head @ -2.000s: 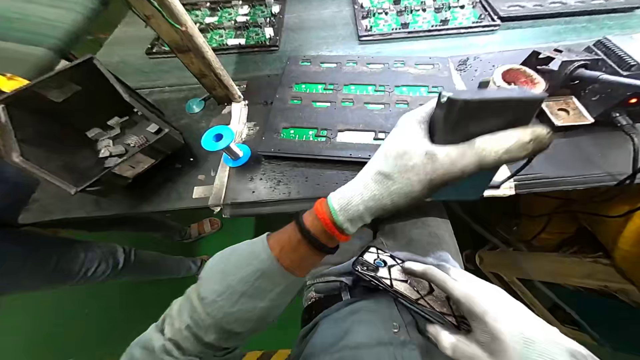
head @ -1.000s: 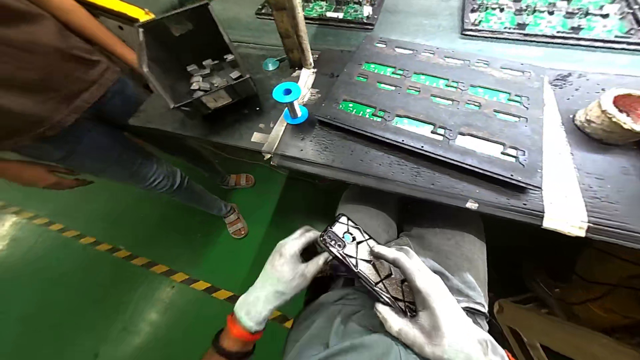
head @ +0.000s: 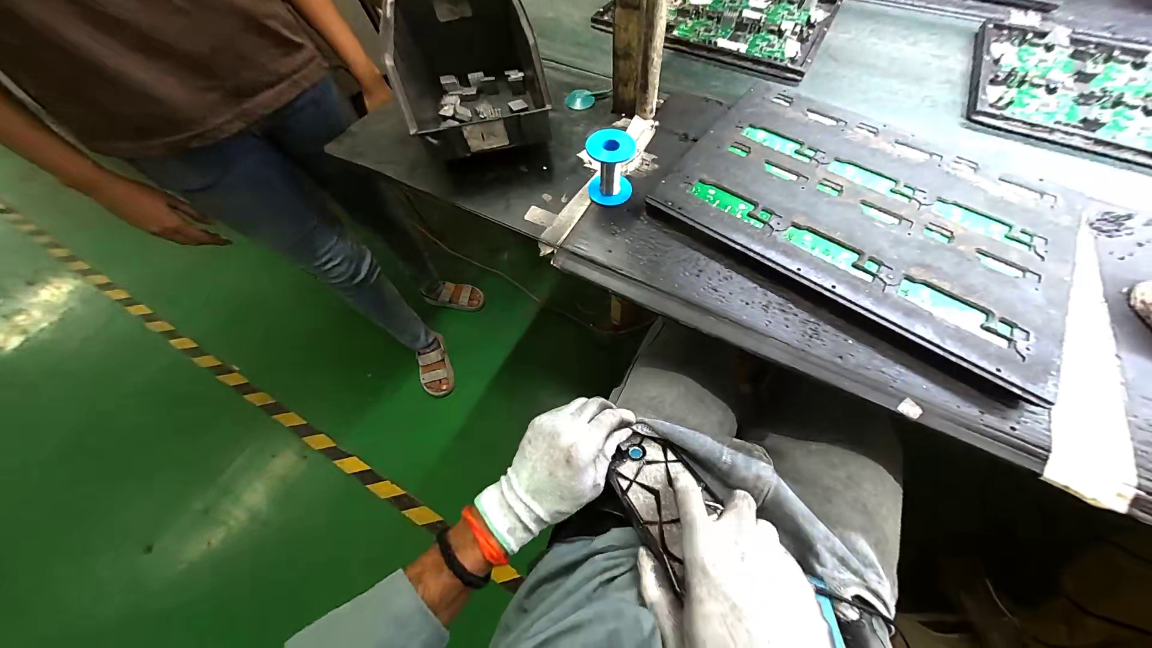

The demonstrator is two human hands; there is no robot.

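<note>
A smartphone in a patterned black-and-silver case lies over my lap, its top end beside a fold of grey cloth. My right hand, in a white knit glove, grips the phone along its sides. The gloved left hand has its fingers curled at the phone's upper left corner and the cloth edge; its fingertips are partly hidden. On the bench above, a blue spool of solder wire stands upright. To its right lies a black fixture plate with green circuit boards showing through its slots.
A black bin with small metal parts stands on the bench near a wooden post. Trays of circuit boards lie at the back. A person in jeans stands at the left, beside a floor marked with striped tape.
The left hand held a dark block over the bench two seconds ago, then came down to the phone; the block is out of sight now. The view has swung left.
</note>
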